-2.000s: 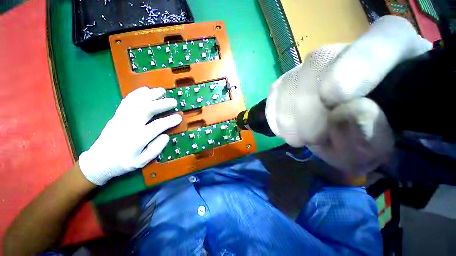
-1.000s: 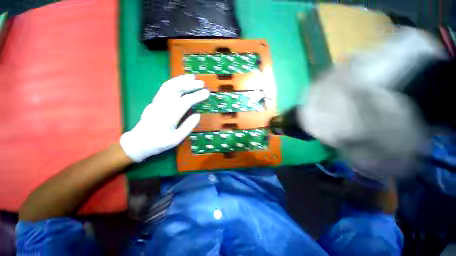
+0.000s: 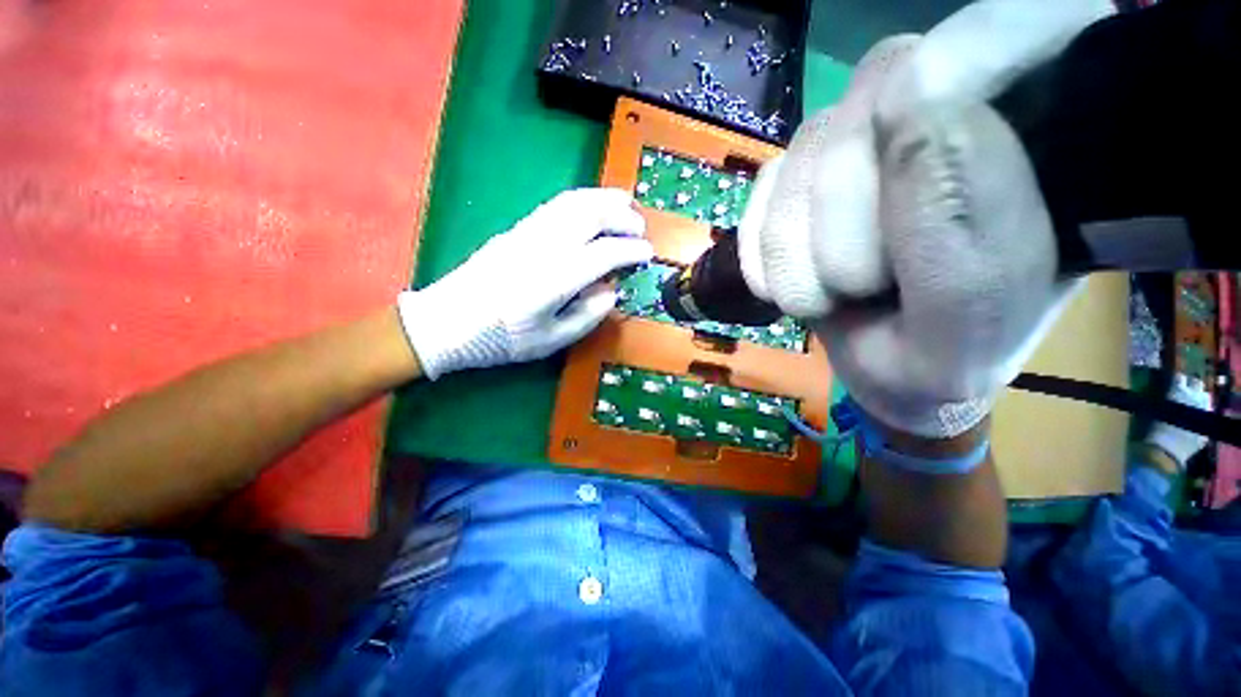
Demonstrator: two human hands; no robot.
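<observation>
The orange-brown fixture [image 3: 613,395] holds three green circuit boards; the nearest board [image 3: 694,409] shows fully. My right hand [image 3: 905,225], in a white glove, is closed around the black electric screwdriver [image 3: 721,282]. Its tip points down at the middle board [image 3: 644,292]; the bit itself cannot be made out. My left hand [image 3: 531,283], gloved in white, rests at the left end of the middle board with fingers bent. Whether its fingertips pinch a screw cannot be seen. My right hand hides part of the fixture's right side.
A black screw tray [image 3: 667,61] with scattered screws lies beyond the fixture. A red mat [image 3: 218,245] is at the left. A tan cardboard sheet [image 3: 1068,422] is at the right, crossed by a black cable. Another person's gloved hand [image 3: 1181,422] shows at the far right.
The view has shifted, so the fixture appears further right. The screwdriver has moved from the fixture's right edge to over the left part of the middle board. My left hand stays at that board.
</observation>
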